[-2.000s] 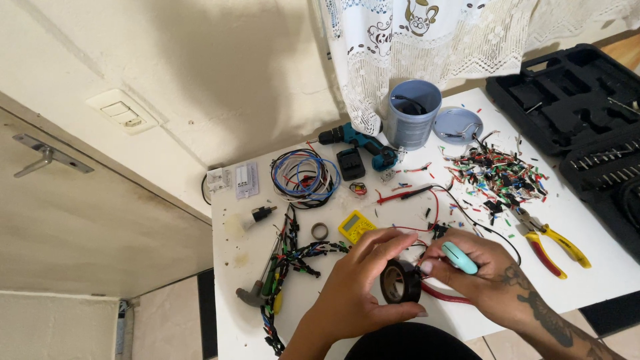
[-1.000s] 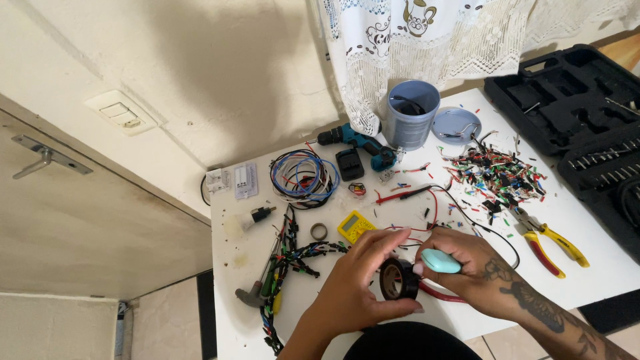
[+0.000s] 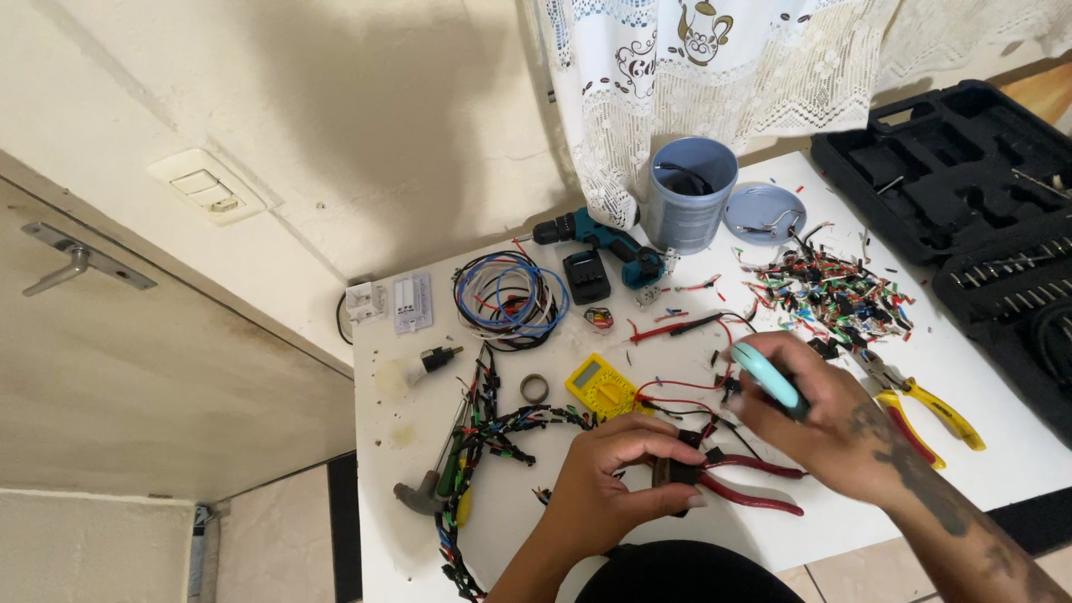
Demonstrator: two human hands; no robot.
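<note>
My left hand [image 3: 620,481] grips a roll of black electrical tape [image 3: 675,474] between thumb and fingers, low on the white table. My right hand [image 3: 808,410], blurred by motion, holds a turquoise-handled tool [image 3: 766,377] up and to the right of the roll; its working end is hidden. Beside the roll lie red-handled pliers [image 3: 758,496], their jaws hidden behind it. A yellow multimeter [image 3: 601,386] rests behind my left hand, with red and black leads running right. The taped wire harness [image 3: 481,435] curves along the left side of the table.
Cut wire scraps [image 3: 829,293] and yellow-red cutting pliers [image 3: 930,410] lie on the right, near an open black tool case [image 3: 963,176]. Toward the wall are a cordless drill [image 3: 599,237], its battery [image 3: 587,277], a blue tub [image 3: 692,197], coiled wires [image 3: 509,300] and a screwdriver [image 3: 419,494].
My right hand has moved away from the tape roll, up and to the right, with the turquoise-handled tool. My left hand has turned the roll, and the red-handled pliers show more clearly.
</note>
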